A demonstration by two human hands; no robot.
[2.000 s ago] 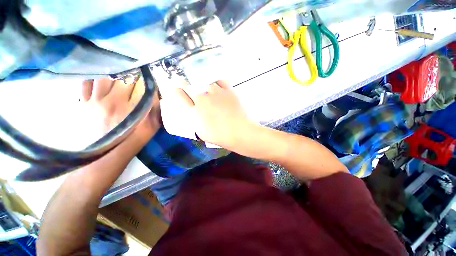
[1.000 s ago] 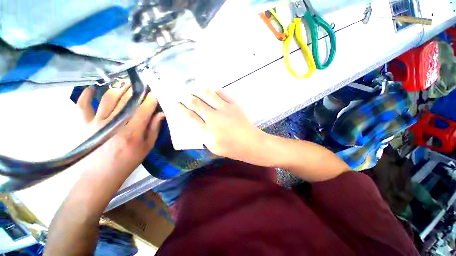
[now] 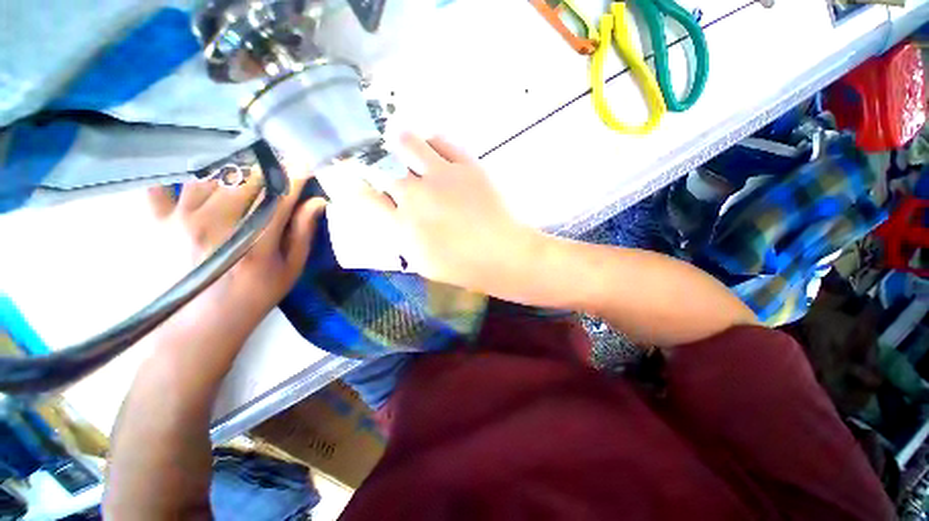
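A plaid fabric piece (image 3: 351, 311) in blue, black and olive hangs over the table's front edge, with a white strip (image 3: 359, 232) on top near the needle area. My left hand (image 3: 236, 229) lies on the cloth left of the needle, partly hidden by a black cable. My right hand (image 3: 448, 214) lies flat on the white strip, fingertips close to the presser area. The sewing machine's white head (image 3: 112, 61) fills the top left. The exact needle point is too bright and blurred to tell.
Shears with yellow and green loops (image 3: 663, 102) lie right of the needle, beside an orange handle (image 3: 563, 25). A plaid bundle (image 3: 800, 214) hangs below the table at right, near red stools (image 3: 881, 97). A cardboard box (image 3: 324, 432) stands under the table.
The view has shifted. The machine's metal parts now show more clearly. The left fingers are drawn closer together, and more plaid shows below the white strip. Both hands remain at the cloth.
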